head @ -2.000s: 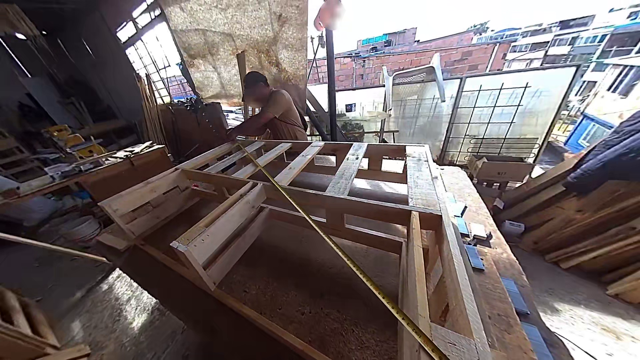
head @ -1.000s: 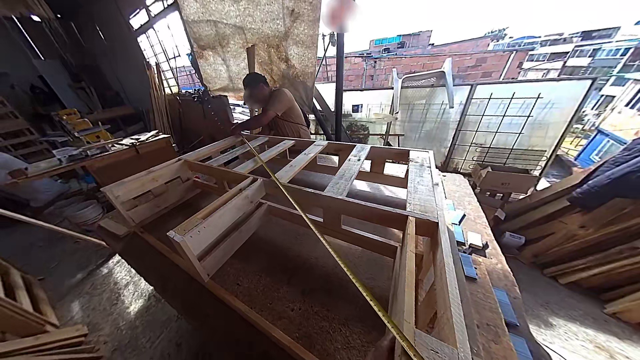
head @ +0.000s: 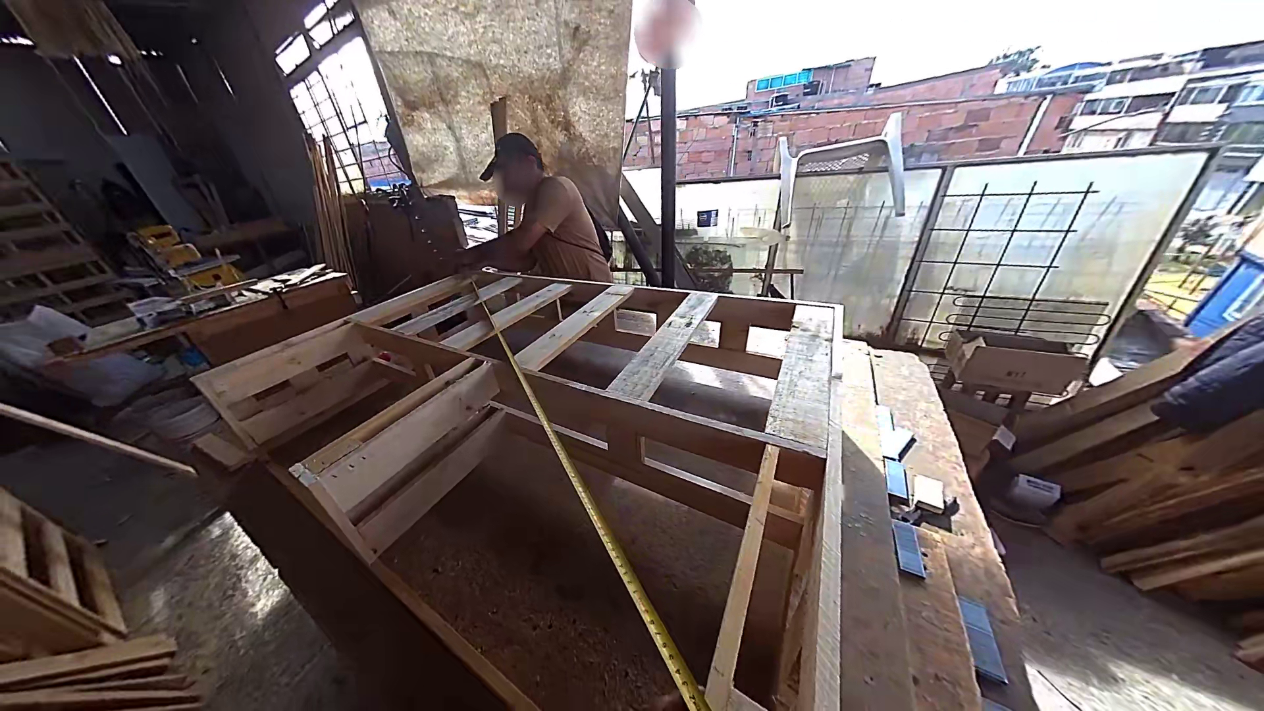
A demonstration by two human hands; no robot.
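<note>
Neither of my hands can be made out in the head view. A yellow tape measure [head: 592, 502] stretches diagonally over a large wooden frame [head: 553, 397], from its far left end to the bottom edge of the view. Beside the tape at that edge, a small dark reddish patch is too cut off to identify. Several slats [head: 662, 346] cross the frame's far section. Boards form box-like parts [head: 405, 434] on the near left, and a narrow strip [head: 746, 573] spans the near right section. At the tape's far end a person in a dark cap [head: 568, 222] leans over the frame.
The frame lies on a worn wooden workbench [head: 918, 612], with blue-faced blocks [head: 908, 549] along its right side. Stacked boards [head: 1175, 494] and a cardboard box [head: 1017, 363] stand at right. A cluttered side table [head: 267, 316] is at left, and slatted wooden pieces [head: 59, 563] lie lower left.
The view has shifted slightly. The tape stays stretched across the frame, and the other person remains bent at its far end.
</note>
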